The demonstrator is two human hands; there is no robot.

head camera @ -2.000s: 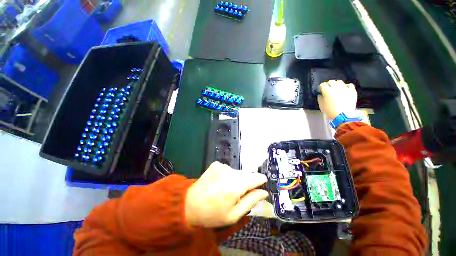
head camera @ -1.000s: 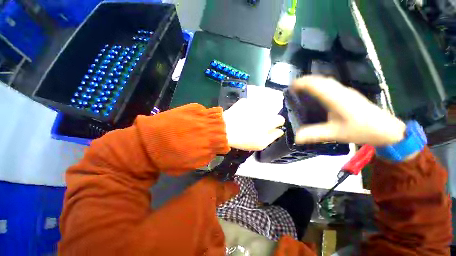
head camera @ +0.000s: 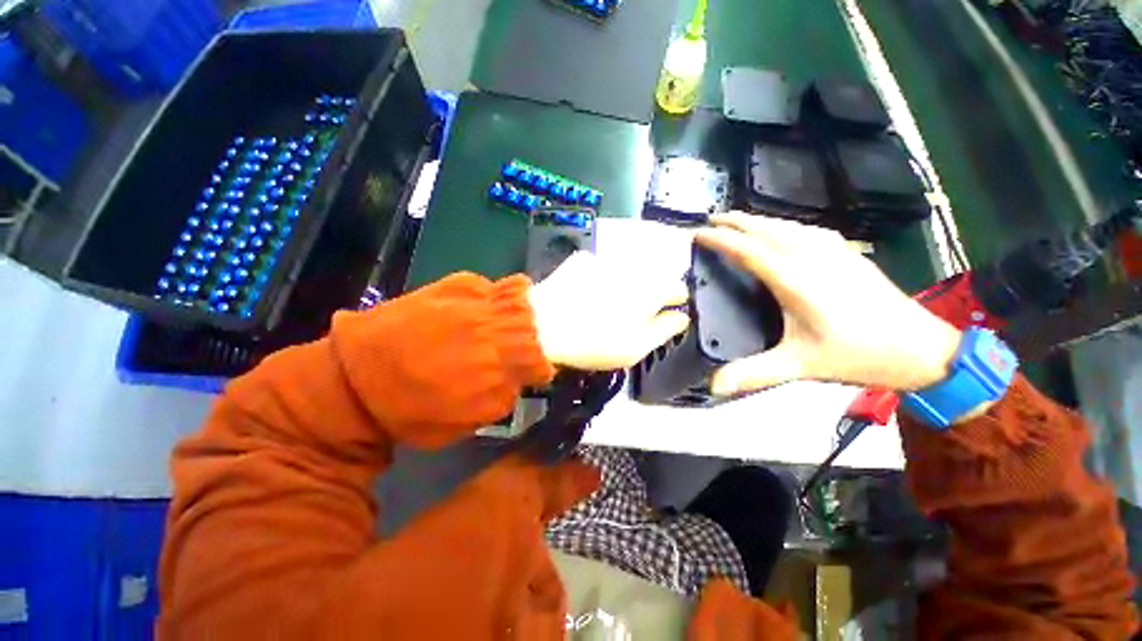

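Note:
A black power strip body (head camera: 676,369) lies over the white work sheet (head camera: 789,420) in front of me. A flat black end cover (head camera: 731,311) stands at its right end. My right hand (head camera: 833,307) grips the cover, fingers on top and thumb below. My left hand (head camera: 607,313) is at the body's left side, its fingertips by the cover's edge; what it grips is partly hidden. Black cord (head camera: 576,407) hangs below my left hand. The body's inside is hidden. A second socket body (head camera: 560,238) lies behind my left hand.
A black bin (head camera: 363,188) with blue-topped components stands at left on a blue crate (head camera: 163,363). Blue-topped rows (head camera: 551,184) lie on the bench. More covers (head camera: 789,172) and a yellowish bottle (head camera: 683,73) are at back right. A red-handled tool (head camera: 873,405) is beside my right wrist.
The open body has been turned so its open end no longer faces up. My right hand has come from the stacked covers and now holds a cover against the body's end.

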